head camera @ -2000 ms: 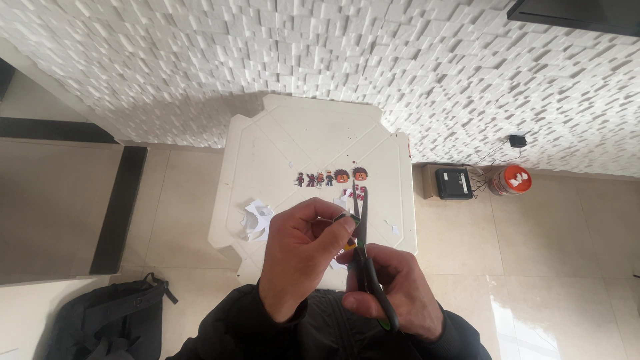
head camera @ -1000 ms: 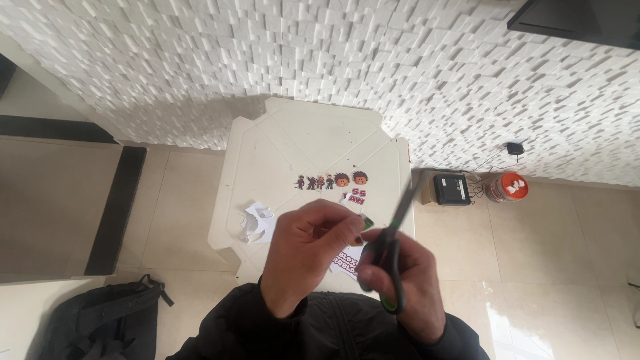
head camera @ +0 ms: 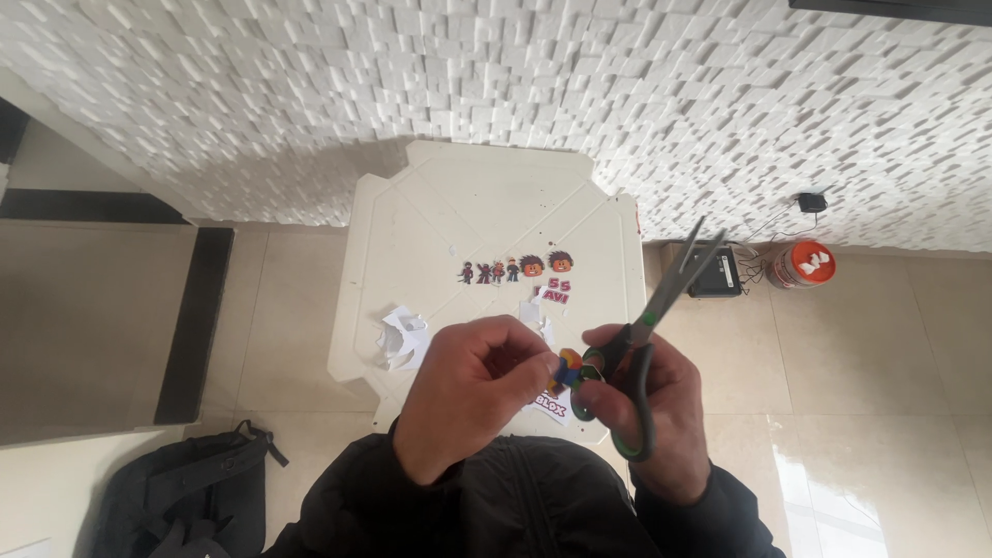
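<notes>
My left hand [head camera: 480, 387] pinches a small colourful paper cutout [head camera: 568, 369] between thumb and fingertips. Around the handles of black-and-green scissors [head camera: 649, 319] is my right hand [head camera: 659, 395], its thumb close to the cutout; the blades point up and away, slightly apart. Beyond the hands, several small printed character figures [head camera: 498, 270] and two cartoon heads [head camera: 532, 266] lie in a row on the white plastic table [head camera: 496, 186]. Cut-out printed lettering [head camera: 555, 291] sits below the heads. A printed paper piece [head camera: 552, 407] is partly hidden under my hands.
Crumpled white paper scraps [head camera: 403, 337] lie on the table's left side. A textured white wall [head camera: 496, 70] rises behind it. To the right on the floor are a black device [head camera: 714, 273] with cables and a red-lidded container [head camera: 804, 265]. A black backpack [head camera: 186, 496] is at lower left.
The scissor blades were at the piece in my left hand two seconds ago; they have since moved away to the right and point up. My right thumb and fingers are now beside the cutout.
</notes>
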